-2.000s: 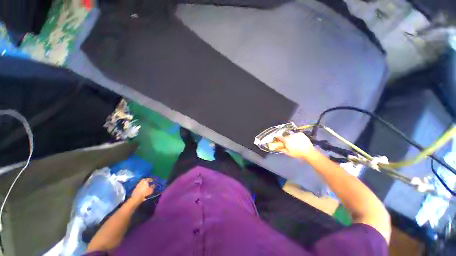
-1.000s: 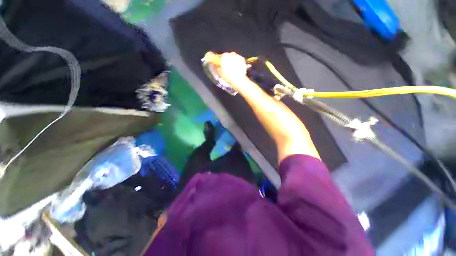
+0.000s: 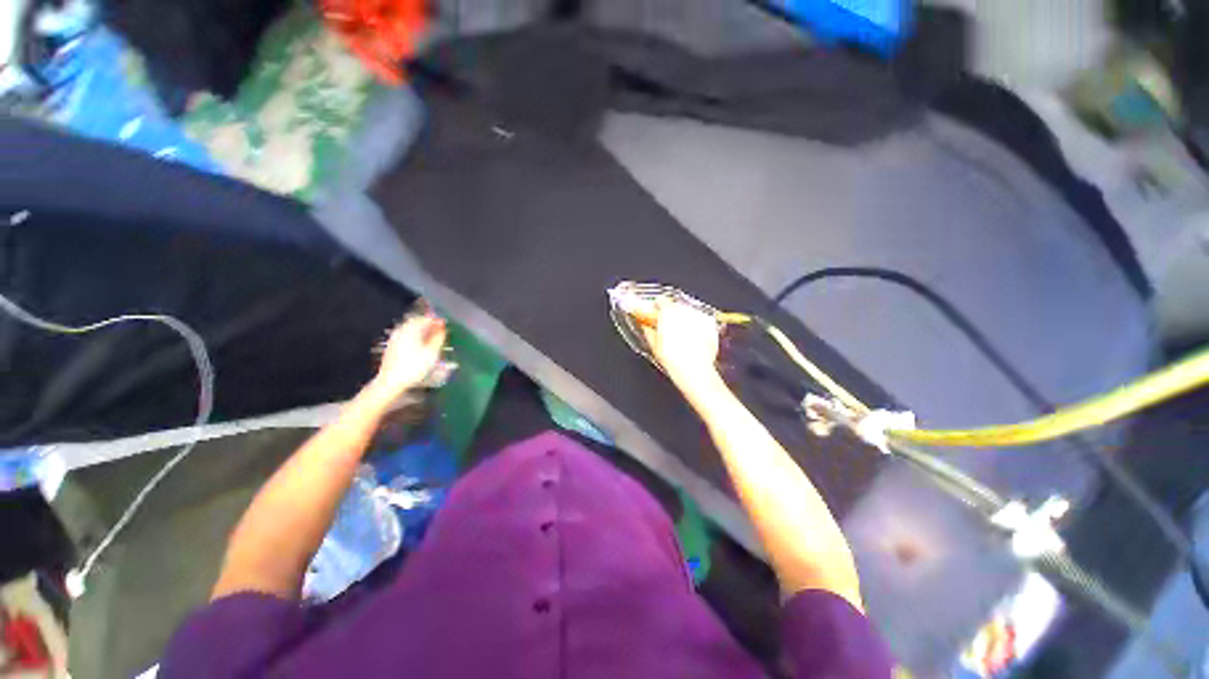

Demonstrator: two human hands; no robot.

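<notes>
Black trousers point(image 3: 530, 226) lie on the grey padded table point(image 3: 849, 212), one leg running diagonally from upper left to lower right. My right hand point(image 3: 686, 341) is shut on the handle of a silver steam iron point(image 3: 634, 316), which rests on the middle of this leg. A yellow hose point(image 3: 1034, 427) and a black cord point(image 3: 915, 285) run off to the right. My left hand point(image 3: 414, 348) is off the table, left of its near edge. It is blurred, and I cannot tell whether it holds anything.
Dark cloth point(image 3: 172, 265) covers a surface at left. A thin white cord point(image 3: 199, 358) hangs over it. A blue plastic bag point(image 3: 351, 537) lies low left, an orange-red bag point(image 3: 378, 29) at the table's far left. A blue bar point(image 3: 855, 19) is at the far edge.
The iron in my right hand first moved up the leg, and is now back near its middle. My left hand has risen from low beside my body to near the table edge. The view has shifted.
</notes>
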